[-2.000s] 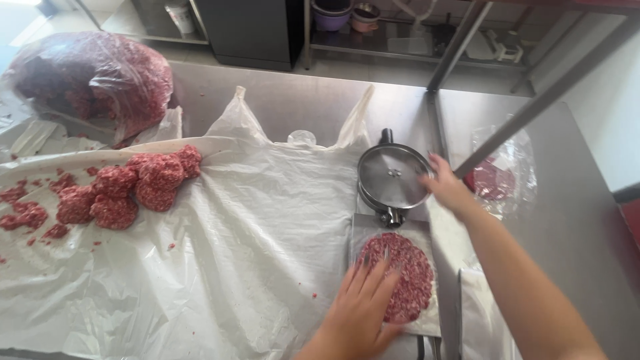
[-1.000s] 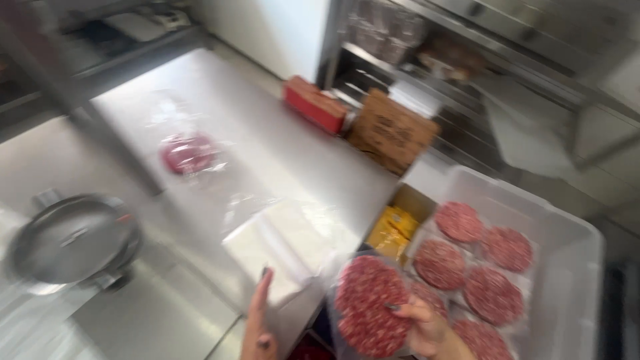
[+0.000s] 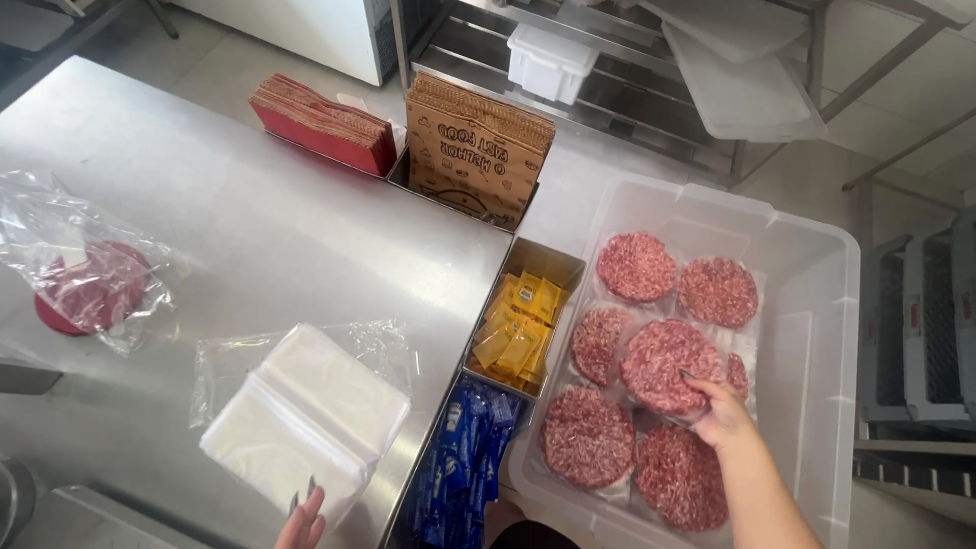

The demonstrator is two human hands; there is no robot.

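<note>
My right hand [image 3: 720, 412] pinches the near edge of a raw ground-meat patty [image 3: 667, 362] on clear film, above or on other patties inside a translucent plastic tub [image 3: 823, 305]. Several more patties, such as one at the lower left [image 3: 587, 436], lie in the tub on film sheets. At the bottom, my left hand [image 3: 303, 522] shows only its fingers, at the near edge of a stack of clear plastic sheets [image 3: 305, 415] on the steel table [image 3: 358, 252]. Nothing shows in those fingers; the rest of that hand is out of frame.
Metal bins at the table's edge hold yellow sachets [image 3: 522, 320], blue sachets [image 3: 465, 457], brown paper bags [image 3: 476, 152] and red packaging [image 3: 324, 122]. Red discs in clear plastic [image 3: 91, 286] lie at left. Part of the round metal press [image 3: 15, 496] shows at lower left.
The view has swung right, from the press to the tub. Two seconds ago my left hand lay on a patty beside the press; now my right hand holds a patty over the tub.
</note>
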